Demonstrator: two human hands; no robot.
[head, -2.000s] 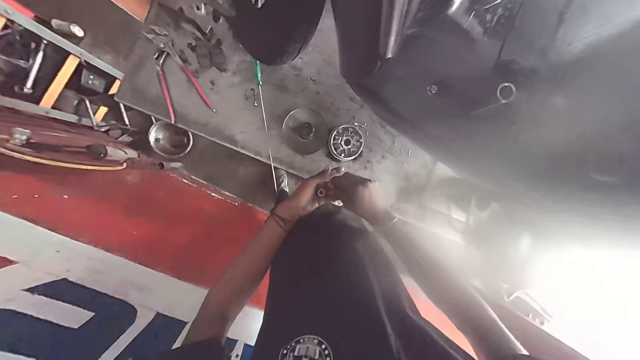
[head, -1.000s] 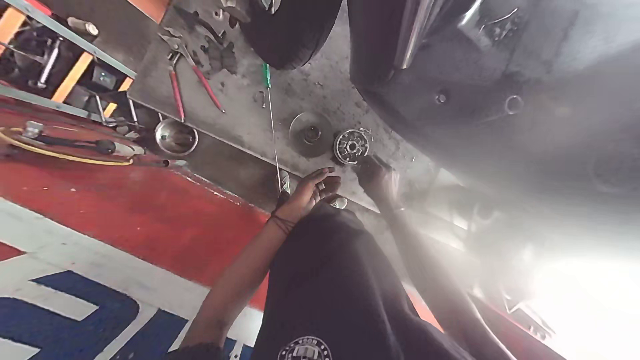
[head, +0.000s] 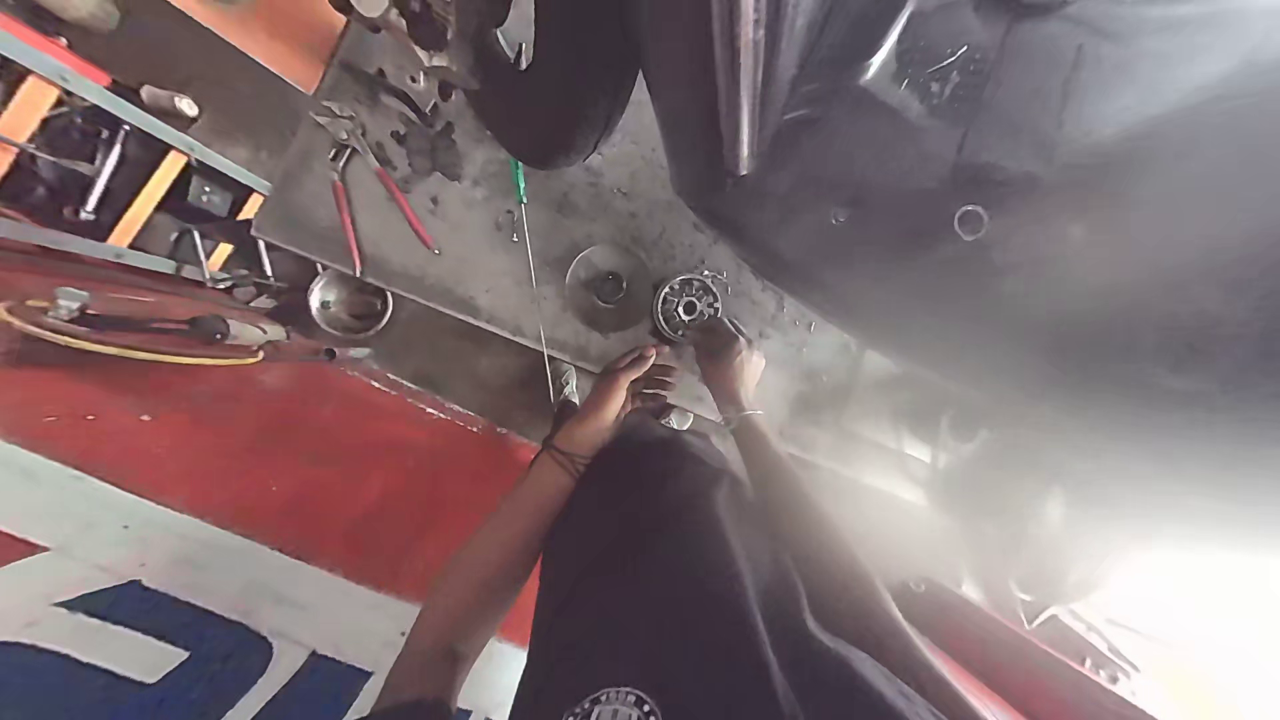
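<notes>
A round slotted metal part [head: 688,307] lies on the grey metal work surface. My right hand [head: 728,362] is at its lower right edge, fingers bent over it; whether they grip anything is hidden. My left hand [head: 628,390] is just below and left, palm turned up with fingers partly curled, and no object shows in it. A thin metal disc with a central hub [head: 609,288] lies left of the slotted part. Further left is a long thin screwdriver with a green handle [head: 519,183], its shaft running down past the surface's edge.
Red-handled pliers [head: 385,195] lie at the left of the work surface. Beside its edge is a metal bowl [head: 350,303]. A tire [head: 555,90] stands at the back, and a large dark vehicle body [head: 900,200] fills the right. An open tool drawer [head: 150,200] is at far left.
My hands were together two seconds ago. My right hand has moved apart from the left, up to the slotted round part. My left hand has stayed near the surface's front edge.
</notes>
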